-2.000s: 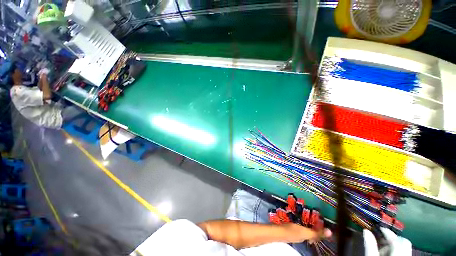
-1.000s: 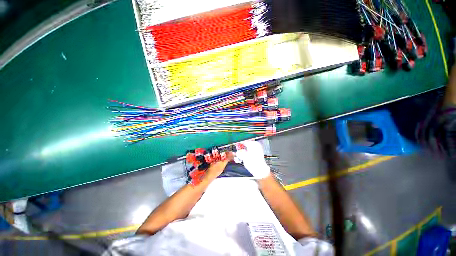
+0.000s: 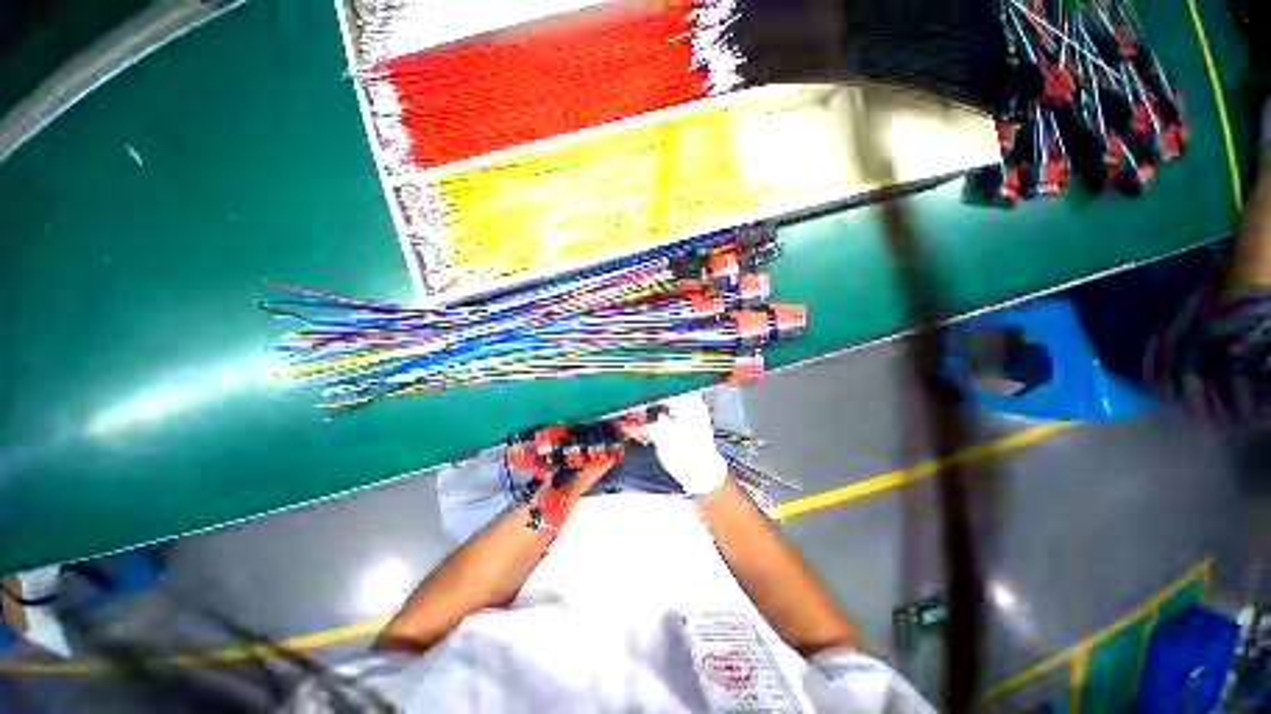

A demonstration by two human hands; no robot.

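Note:
My left hand [image 3: 588,474], which looks bare, is closed around several red-and-black connector housings [image 3: 560,446] in front of my white coat, just below the bench edge. My right hand [image 3: 686,444], in a white glove, is at the right end of these housings, with its fingertips on one of them. Thin wires [image 3: 753,474] stick out to the right, behind the glove. The fingertips are small and partly hidden among the housings. A bunch of wire harnesses [image 3: 488,335] lies on the green bench, housings to the right.
A cream tray [image 3: 404,230] beyond the bunch holds yellow wires [image 3: 586,181], red wires [image 3: 544,84] and black wires [image 3: 892,49]. More harnesses [image 3: 1080,112] lie at the far right. A blue stool [image 3: 1080,363] stands beyond the bench edge; a person's arm [image 3: 1227,335] shows at right.
The view has swung from the bench's left side to straight over the tray and lap. Over the last second both hands stay together at the housings, moving only slightly.

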